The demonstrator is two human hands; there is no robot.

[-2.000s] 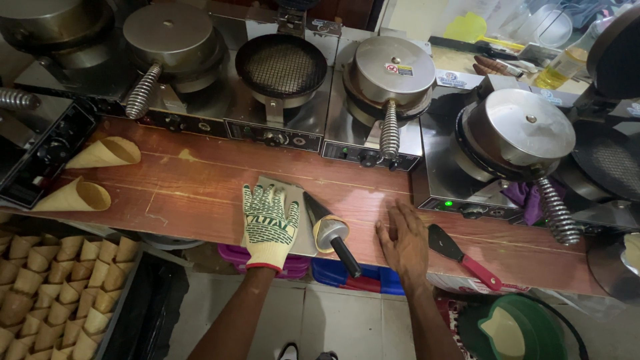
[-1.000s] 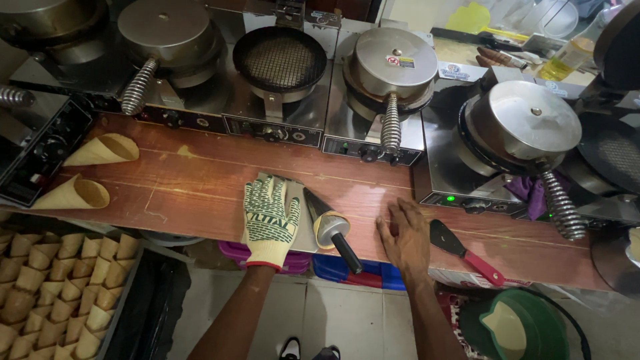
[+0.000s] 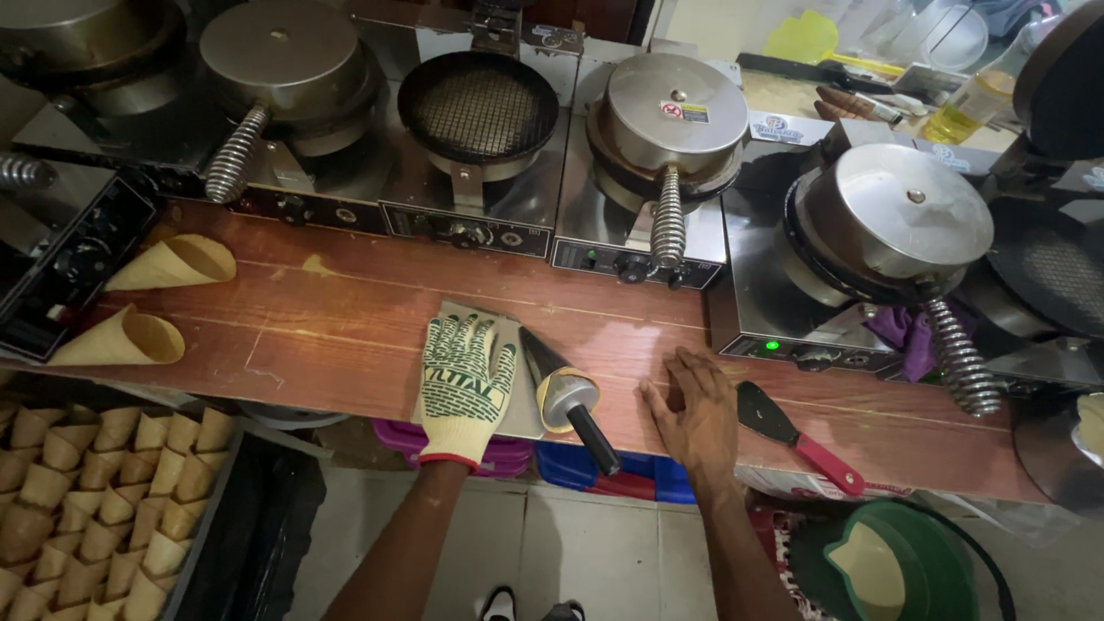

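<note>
My left hand, in a cream knitted glove with a green grip pattern, lies flat on a thin metal plate with its fingers together. To its right a cone-rolling mould with a black handle rests on the bench, a wafer cone wrapped around its metal part. My right hand is bare and rests palm down on the wooden bench, fingers slightly spread, holding nothing. Just right of it lies a scraper with a red handle. Two rolled wafer cones lie at the bench's left end.
Round waffle-cone irons with coiled handles line the back; one stands with its plate exposed, while others, such as this iron, are closed. A crate of stacked cones sits lower left. A green bucket holding pale batter stands lower right.
</note>
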